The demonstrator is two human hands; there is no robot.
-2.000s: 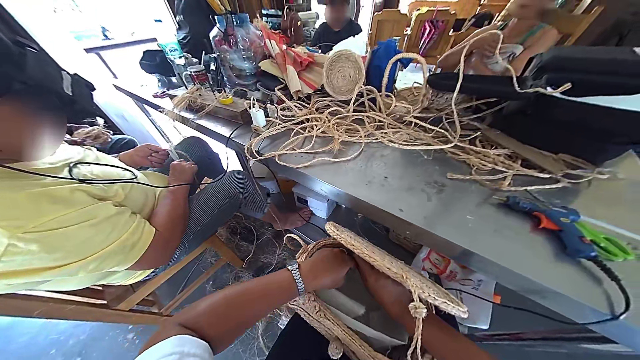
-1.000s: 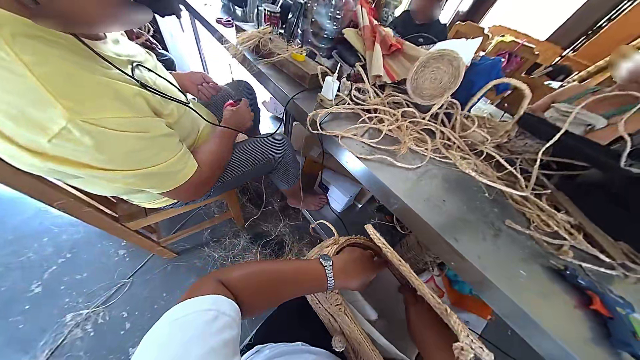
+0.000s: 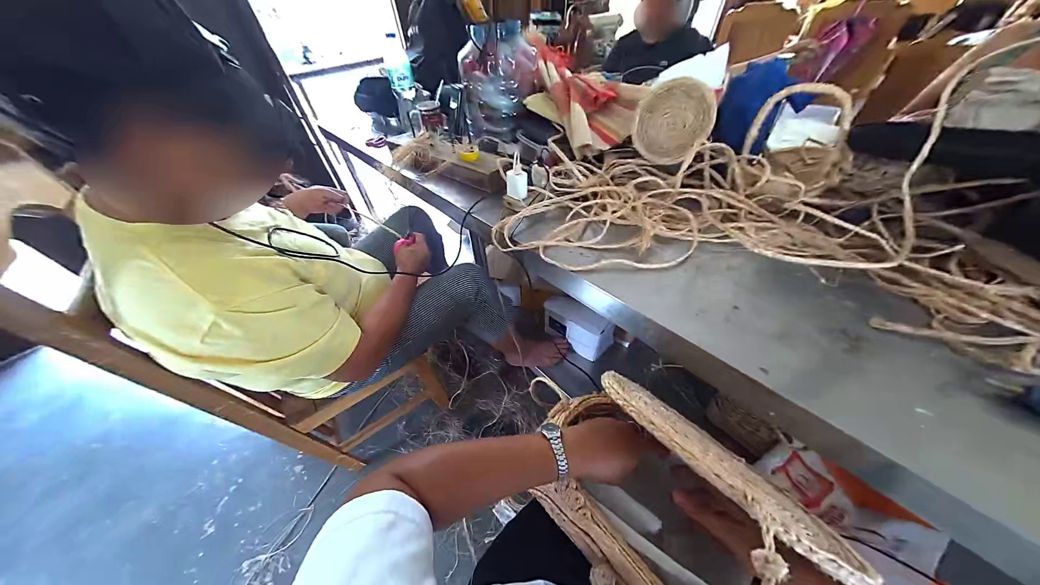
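Observation:
A woven natural-fibre piece (image 3: 731, 479) with a flat braided edge lies slantwise over my lap, a knotted tassel hanging near its lower end. My left hand (image 3: 605, 451), with a metal-band watch on the wrist, reaches in behind the upper part of that edge, by a curved woven rim (image 3: 589, 409). Its fingertips are hidden. My right hand (image 3: 707, 504) is under the braided edge, mostly covered by it, so its grip cannot be told. A second thick braided part (image 3: 597, 536) runs down below my left forearm.
A metal-topped table (image 3: 780, 341) carries tangled fibre cord (image 3: 634, 211), a coiled round piece (image 3: 674, 120), a small white bottle (image 3: 517, 180) and a large clear jug (image 3: 497, 77). A person in yellow (image 3: 227, 301) sits close on the left on a wooden chair. Fibre scraps (image 3: 467, 390) litter the floor.
The view has swung about. Both hands stay at the woven piece. The seated person's hands have moved apart, with a strand between them.

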